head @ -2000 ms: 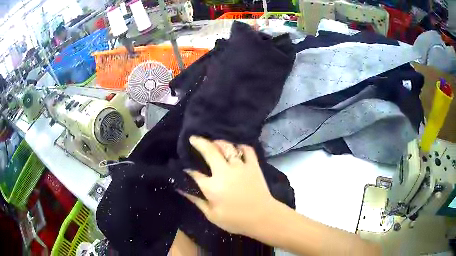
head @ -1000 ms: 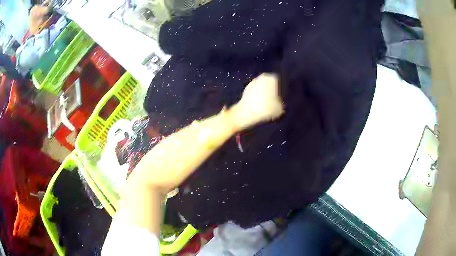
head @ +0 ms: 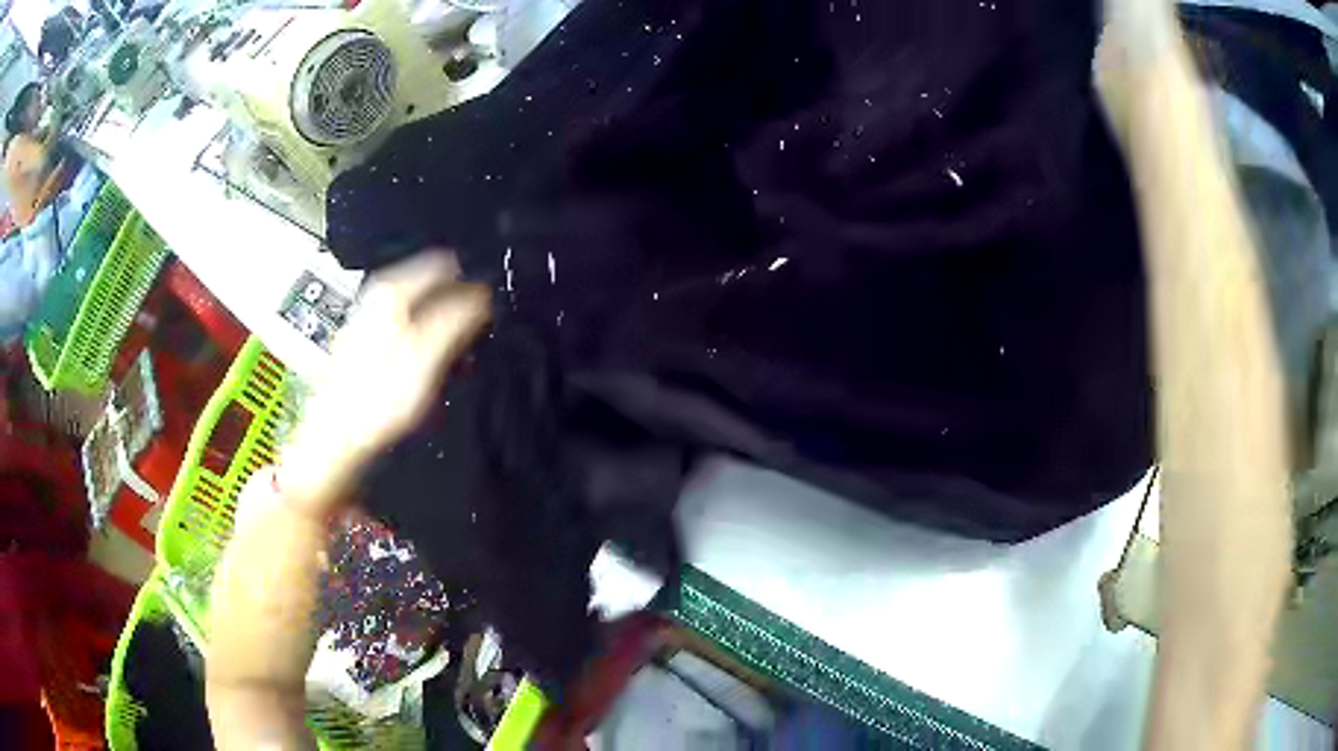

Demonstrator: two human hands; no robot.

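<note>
A large black garment (head: 880, 294) with small white flecks is spread over the white table, and a darker bunched part hangs over its front edge at the left. My left hand (head: 426, 316) is closed on the garment's left part. My right forearm reaches up along the garment's right side. My right hand (head: 1137, 37) is blurred and cut off by the top edge at the garment's upper right, so its grip is hidden.
A neighbouring sewing machine (head: 345, 88) stands upper left. Green baskets (head: 220, 455) stand at the left, one holding a patterned bundle (head: 374, 594). The table's green ruler-marked edge (head: 836, 668) runs below. Grey cloth (head: 1277, 220) and part of a machine (head: 1130, 587) are at the right.
My left hand has moved left with the cloth. My right arm has come into view at the right. The garment has shifted up and spread wider, baring the table's front edge.
</note>
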